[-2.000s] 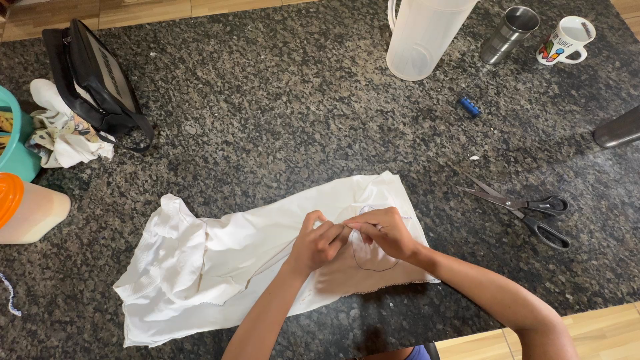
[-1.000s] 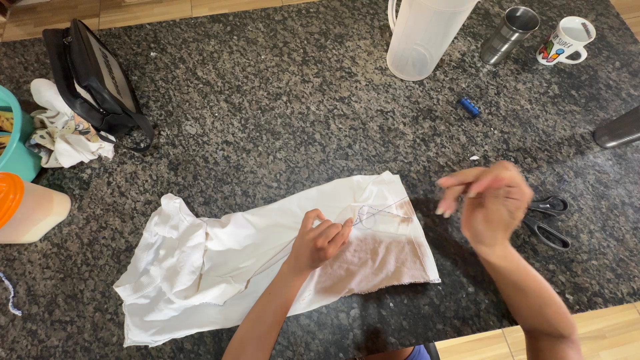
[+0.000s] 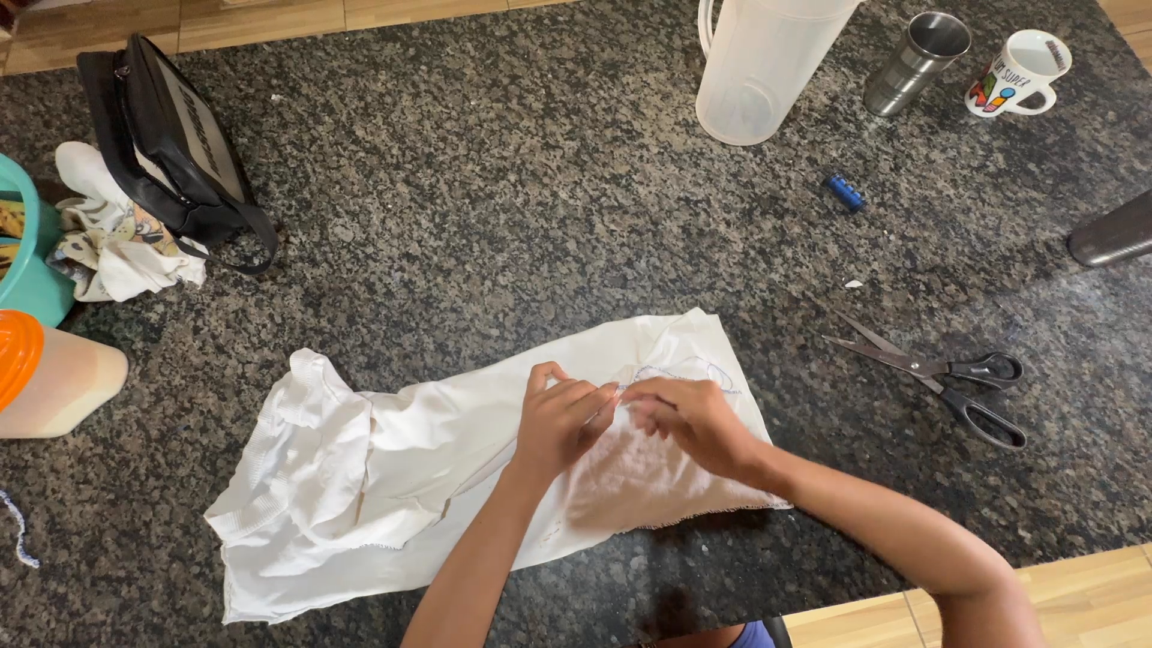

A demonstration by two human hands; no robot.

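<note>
A white cloth garment [image 3: 414, 423] lies spread on the dark granite countertop. My left hand [image 3: 565, 418] pinches a small gathered piece of it between thumb and fingertips. Close against those fingertips is my right hand [image 3: 684, 418], its fingers bent and slightly blurred; whether it holds a needle or thread cannot be made out. Blue thread [image 3: 670, 371] runs in loops over the fabric just beyond my right hand. Open-bladed scissors [image 3: 918, 366] with black handles rest on the counter to the right of the cloth.
A blue thread spool [image 3: 844, 193] lies beyond the scissors. Farther back stand a translucent plastic pitcher [image 3: 765, 72], a steel tumbler [image 3: 913, 67] and a printed mug [image 3: 1012, 81]. At left are a black bag [image 3: 175, 144], crumpled cloth [image 3: 117, 247], a teal basin [image 3: 40, 270] and an orange-lidded container [image 3: 72, 373].
My right hand was out to the right over the scissors one second ago and has come back beside my left hand. My left hand has stayed on the cloth.
</note>
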